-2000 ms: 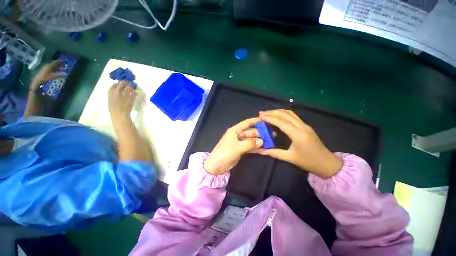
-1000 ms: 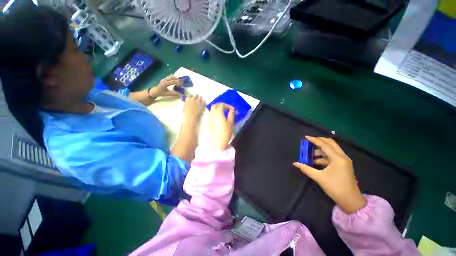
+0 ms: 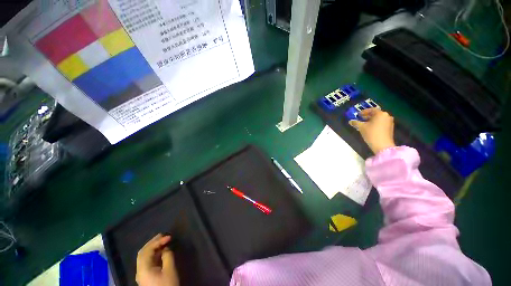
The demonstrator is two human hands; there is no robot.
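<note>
My right hand [image 3: 376, 129] is at the far end of the right parts tray [image 3: 417, 146], its fingertips on blue units [image 3: 354, 113] with pale windows. Whether it grips one is hidden. More blue units [image 3: 339, 96] lie in a row beyond it. My left hand [image 3: 157, 262] is over the near left part of the black work tray [image 3: 241, 246], cut off by the bottom edge, fingers bent and apart, with nothing visible in it. A red pen [image 3: 250, 200] lies in the work tray's right section.
A slim pen [image 3: 287, 175], paper slips [image 3: 330, 163] and a yellow piece [image 3: 342, 223] lie between the trays. A metal post [image 3: 300, 61] stands behind. The colour chart [image 3: 193, 39] hangs upper left. Stacked black trays [image 3: 431, 78] are far right, a blue bin [image 3: 84, 270] lower left.
The view has swung right. My right hand, which held a blue unit over the work tray, is now at the parts tray. My left hand has moved from the blue bin to over the work tray.
</note>
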